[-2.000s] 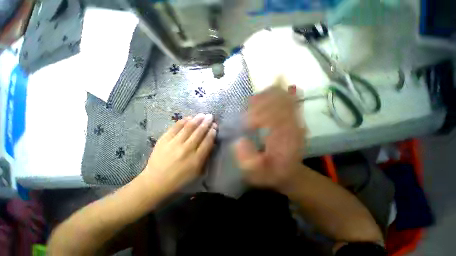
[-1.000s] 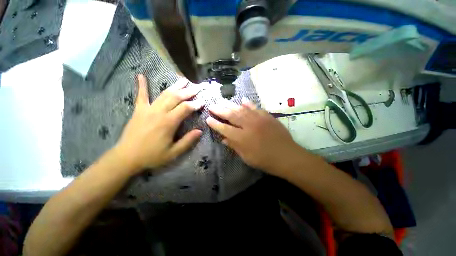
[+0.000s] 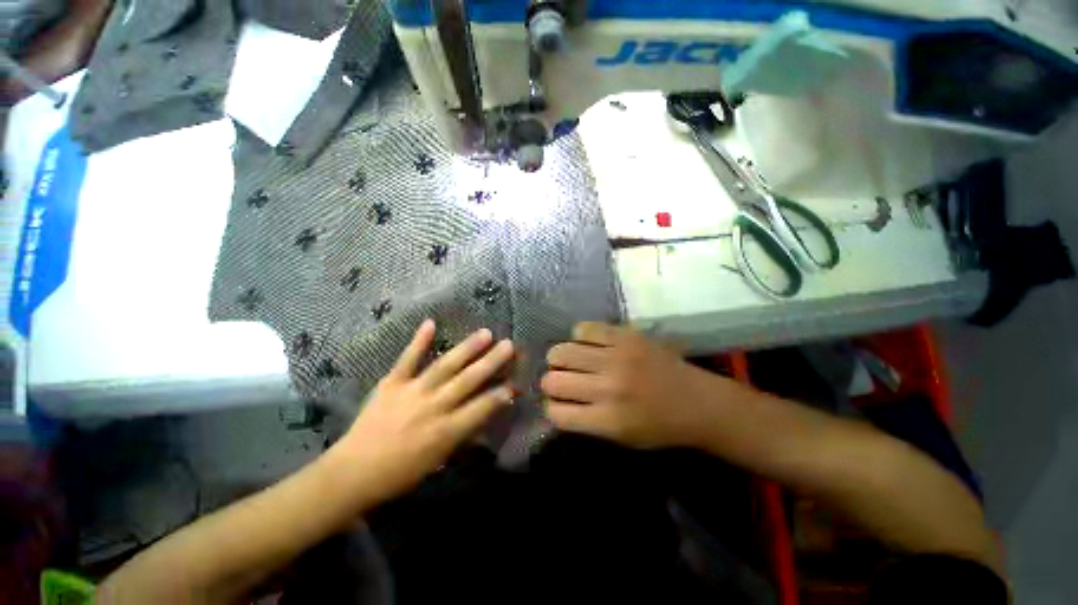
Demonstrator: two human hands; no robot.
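The patterned grey panel (image 3: 355,242) with scattered black motifs lies across the machine bed, its upper part under the presser foot (image 3: 530,154) in bright light. A seam line runs down it towards me. My left hand (image 3: 437,396) lies flat on the panel's near part, fingers spread. My right hand (image 3: 609,384) is at the panel's near right edge, fingers curled; its fingertips meet the cloth, but whether they pinch it is unclear.
Scissors (image 3: 768,231) lie on the bed right of the needle, near a small red mark (image 3: 663,220). A white piece (image 3: 281,83) and more patterned cloth (image 3: 154,77) lie at the back left. A red-orange crate (image 3: 934,366) stands on the floor at right.
Both hands have moved back from the needle towards my body. The left hand now lies lower on the panel. The view has shifted, so more of the machine bed shows at left.
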